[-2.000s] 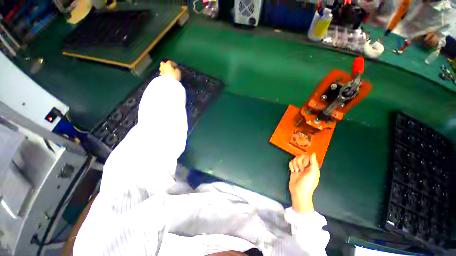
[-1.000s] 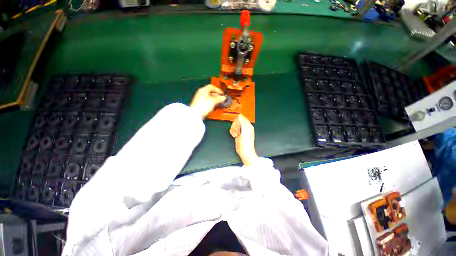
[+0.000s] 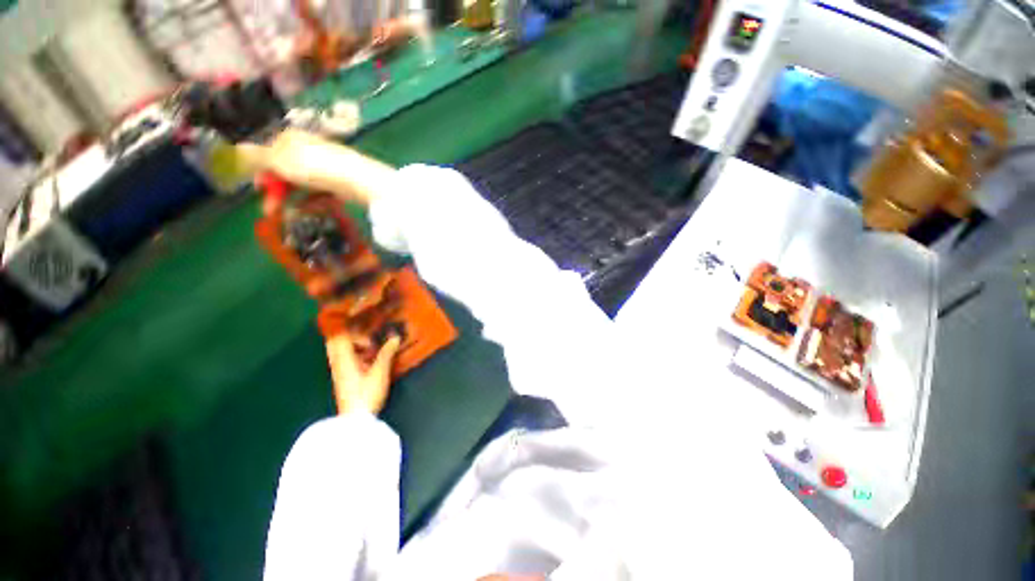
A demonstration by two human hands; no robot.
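Observation:
The orange toggle-clamp fixture (image 3: 422, 318) stands on the green mat, left of centre. Its upright plate and dark linkage (image 3: 316, 236) are blurred. My right hand (image 3: 306, 161) is at the top of the fixture, closed around the red clamp handle (image 3: 274, 191), part of which shows below the fingers. My left hand (image 3: 364, 372) is at the front edge of the fixture base, thumb and fingers spread beside a small dark part (image 3: 387, 334) at the nest. Blur hides whether the fingers grip it.
Black blister trays (image 3: 568, 182) lie beyond my right sleeve; another dark tray (image 3: 114, 522) is at the lower left. The white bench machine (image 3: 726, 397) is at the right, with orange-brown nests (image 3: 838, 343), a gold-coloured head (image 3: 925, 170) and buttons. Blurred items line the far bench edge.
The view has swung right. My right hand has moved from the base's front edge up to the red handle. My left hand has shifted from the nest's left side to the front edge.

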